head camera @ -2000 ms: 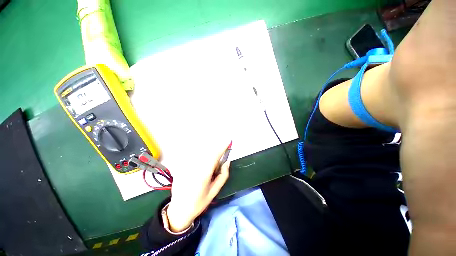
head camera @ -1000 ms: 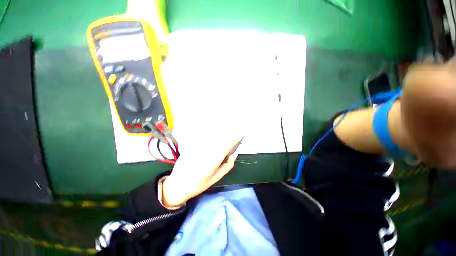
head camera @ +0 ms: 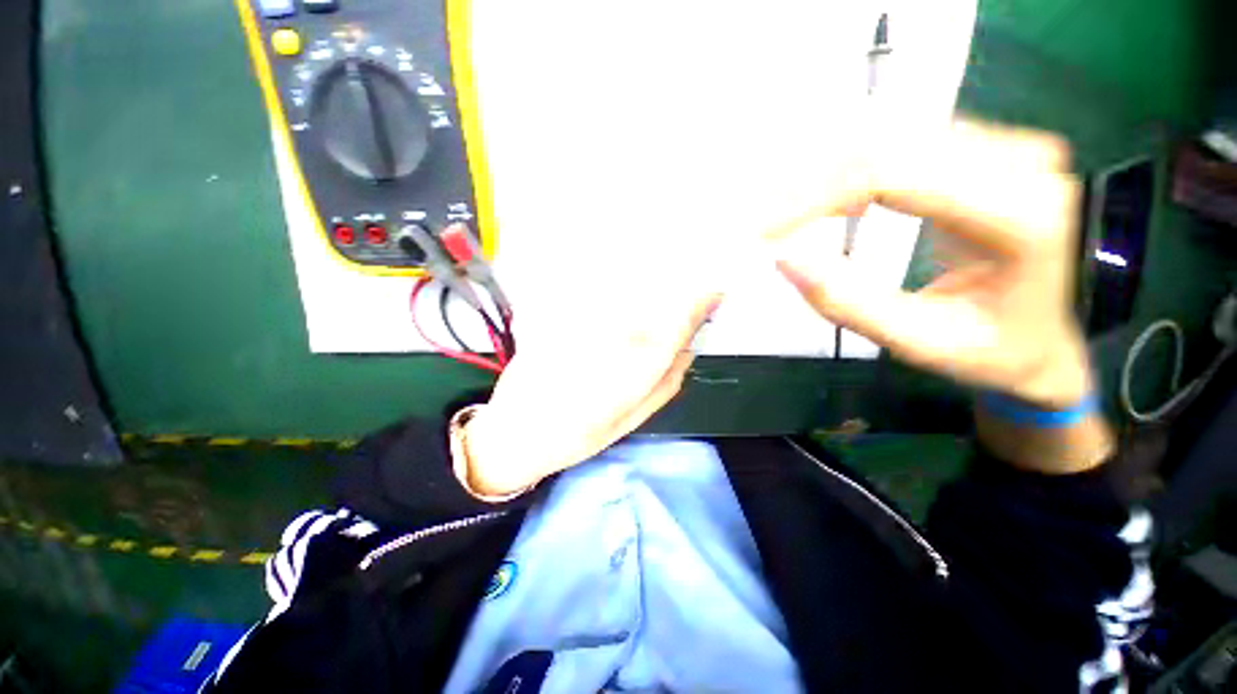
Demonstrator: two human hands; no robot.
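Observation:
A multimeter [head camera: 366,129] with a yellow edge lies at the upper left, its display cut off by the top edge. Red and black leads [head camera: 468,305] loop from its plugs towards my left hand [head camera: 583,380]. This hand is overexposed, resting over the white paper [head camera: 360,305]; only a small dark reddish bit of the probe shows at its fingertips. My right hand [head camera: 963,271] is blurred and empty above the paper's right side, thumb and fingers apart. A dark test probe [head camera: 880,38] lies on the paper beyond it, partly hidden by the hand and glare.
A black mat [head camera: 41,271] lies at the left. A smartphone [head camera: 1121,244] and a pale cable [head camera: 1150,373] are at the right. A blue bin [head camera: 183,658] is low at the left. Yellow-black tape [head camera: 244,442] runs along the near side. A blue strap [head camera: 1038,411] circles my right wrist.
My right hand has come from the far right, near the phone, to above the paper's right side. The view has shifted, so the meter sits higher. My left hand keeps its pose.

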